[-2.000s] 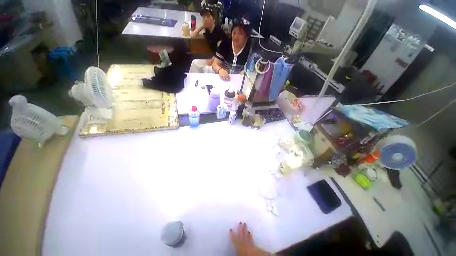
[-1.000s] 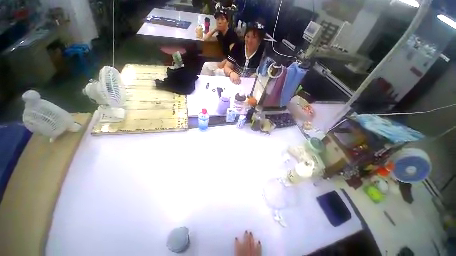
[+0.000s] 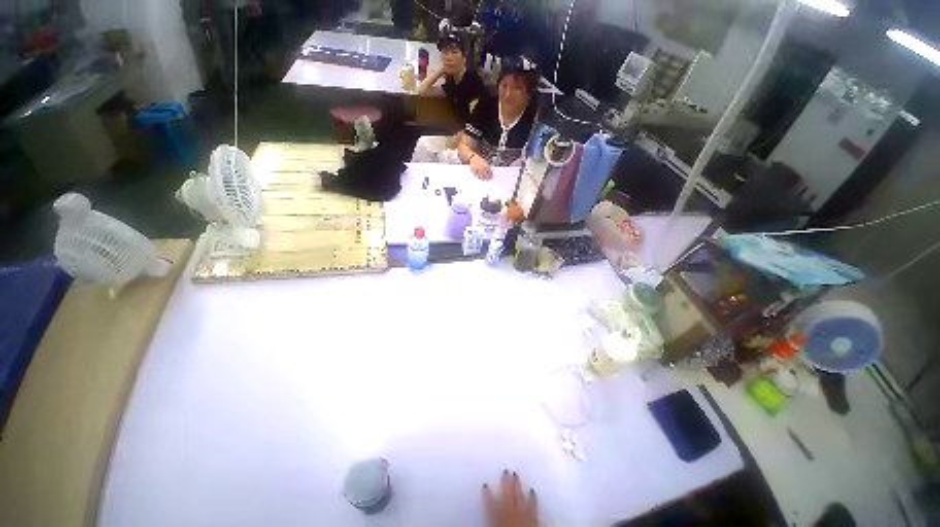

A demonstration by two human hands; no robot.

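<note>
My right hand (image 3: 511, 502) lies flat, palm down, at the bottom edge of the view on the white table top (image 3: 309, 381). Its fingers are a little apart and hold nothing; the wrist is cut off by the frame. A round grey-blue object (image 3: 367, 485) with a darker side, perhaps a fabric weight or lidded cup, stands on the table to the left of the hand, not touching it. My left hand is not in view.
A black phone (image 3: 684, 424) and a white cable (image 3: 568, 403) lie at right. Thread cones (image 3: 615, 348) stand behind them. A water bottle (image 3: 417, 250) and slatted board (image 3: 299, 221) are at the far edge. Fans (image 3: 103, 245) stand left. Two people (image 3: 502, 118) sit beyond.
The camera view has shifted slightly. My right hand shows less of its wrist than two seconds ago and stays flat on the table. The round object has not visibly moved on the table.
</note>
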